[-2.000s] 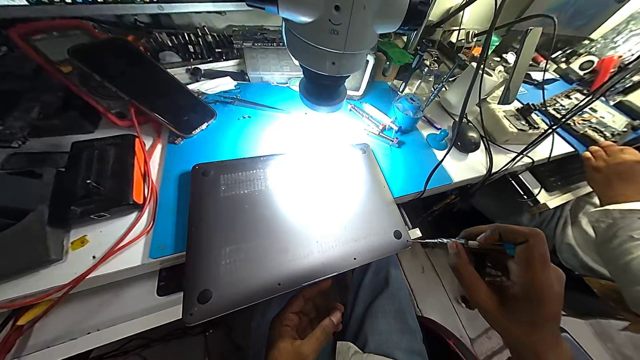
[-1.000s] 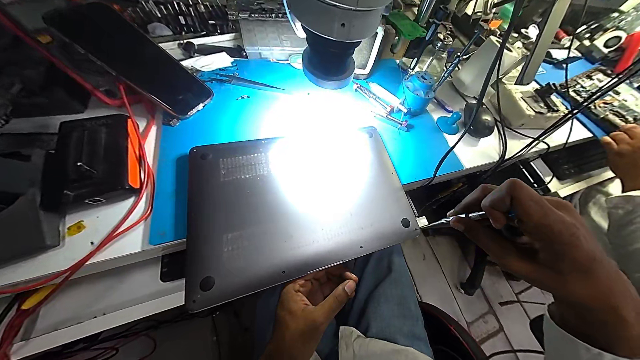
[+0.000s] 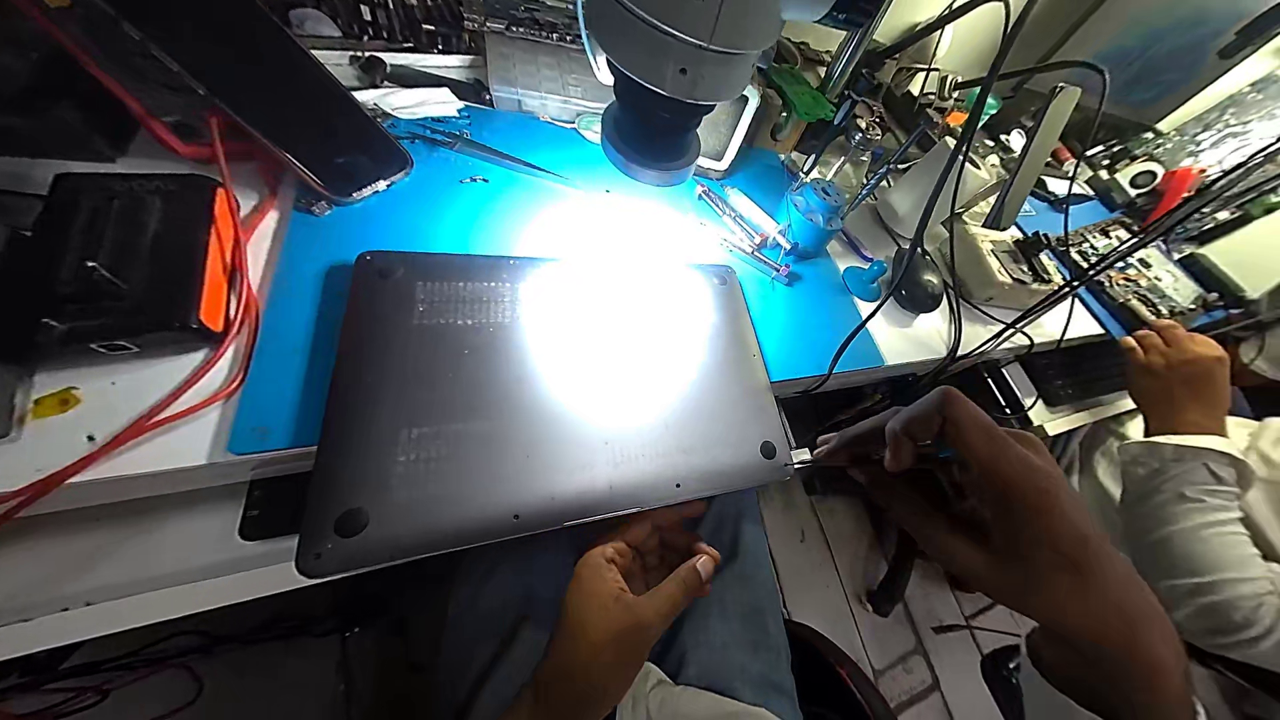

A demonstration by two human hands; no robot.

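A dark grey laptop [image 3: 560,400] lies bottom side up on the blue work mat [image 3: 310,300], its near edge jutting past the bench. Strong glare covers part of its bottom cover. Beneath the near edge, my left hand [image 3: 640,590] is palm up with curled fingers; part of its fingers is hidden under the laptop, and whether it bears weight I cannot tell. My right hand [image 3: 960,490] pinches a thin metal-tipped tool [image 3: 806,463], whose tip is at the near right corner beside a rubber foot [image 3: 768,450]. The kind of tool is unclear.
A microscope head [image 3: 650,120] hangs above the laptop. Tweezers [image 3: 490,152] and syringes [image 3: 745,230] lie behind it. At left are a phone [image 3: 290,90], a black and orange box [image 3: 130,260] and red cables [image 3: 235,330]. Black cables hang at right, near another person's hand [image 3: 1180,375].
The right hand's tool tip has come closer to the laptop's near right corner since a second ago. The left hand stays by the near edge.
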